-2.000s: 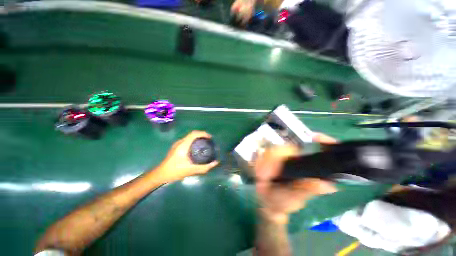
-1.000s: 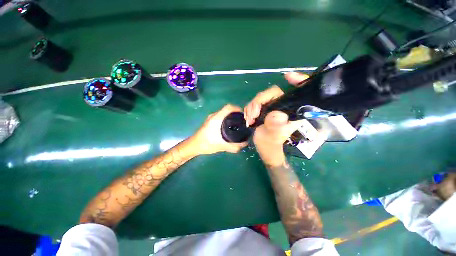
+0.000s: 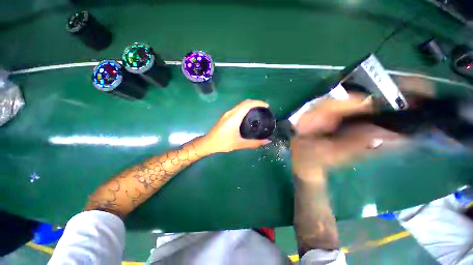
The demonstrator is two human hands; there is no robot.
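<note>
My left hand [image 3: 231, 127] grips a black cylindrical unit [image 3: 258, 123] upright on the green surface, its plain dark end with a centre mark facing up. My right hand [image 3: 332, 137] is blurred and holds the black power screwdriver [image 3: 420, 121], which lies nearly sideways towards the right. The driver's tip is hidden or too blurred to see. The pale screw feeder [image 3: 381, 83] stands just behind my right hand, partly covered by it. Tiny silver specks [image 3: 279, 148] lie between the unit and my right wrist.
Lit units stand near the white line: blue [image 3: 108, 76], green [image 3: 138, 57] and purple [image 3: 198, 66]. A dark unit [image 3: 89, 30] stands behind them. Another black cylinder [image 3: 432, 50] is at the back right. A clear plastic bag [image 3: 9, 98] lies far left. A person's white sleeve [image 3: 435, 222] is at lower right.
The screwdriver and my right hand have moved right, away from the unit, over the feeder. The unit's end is now fully visible. My left hand still holds it, slightly further right in view.
</note>
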